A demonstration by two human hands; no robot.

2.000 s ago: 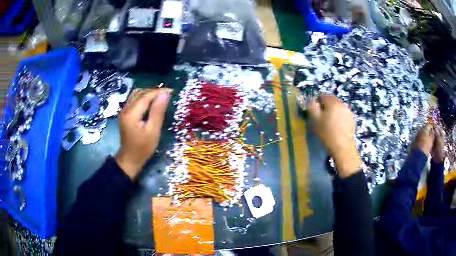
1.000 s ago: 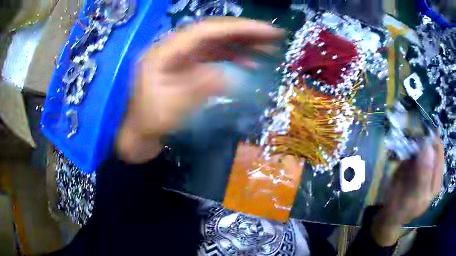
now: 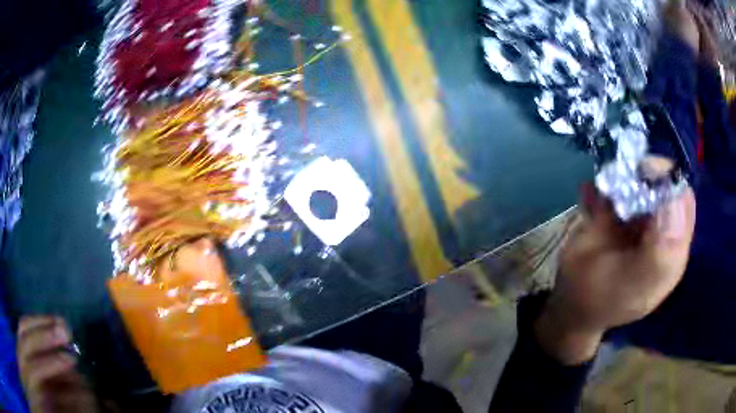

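My right hand [image 3: 625, 258] is at the right, beyond the bench edge, closed around a cluster of whitish holder plates [image 3: 633, 173]. My left hand [image 3: 50, 363] is at the lower left, cut off by the picture's edge; whether it holds anything cannot be told. Yellow-orange lead wires [image 3: 173, 177] with white ends lie left of centre, with red lead wires [image 3: 157, 44] above them. An orange pad [image 3: 190, 323] with tiny silver slivers lies at the near bench edge. A single white plate [image 3: 352, 198] with a round hole lies right of the wires.
A big heap of holder plates [image 3: 573, 56] lies at the upper right. Yellow-tan tape strips [image 3: 395, 137] run down the dark green bench. Another person's dark blue sleeve [image 3: 674, 81] is at the right. A blue edge shows at the far left.
The view has swung to the right. My right hand now holds a cluster of plates. My left hand, earlier raised over the bench, is now low at the left edge.
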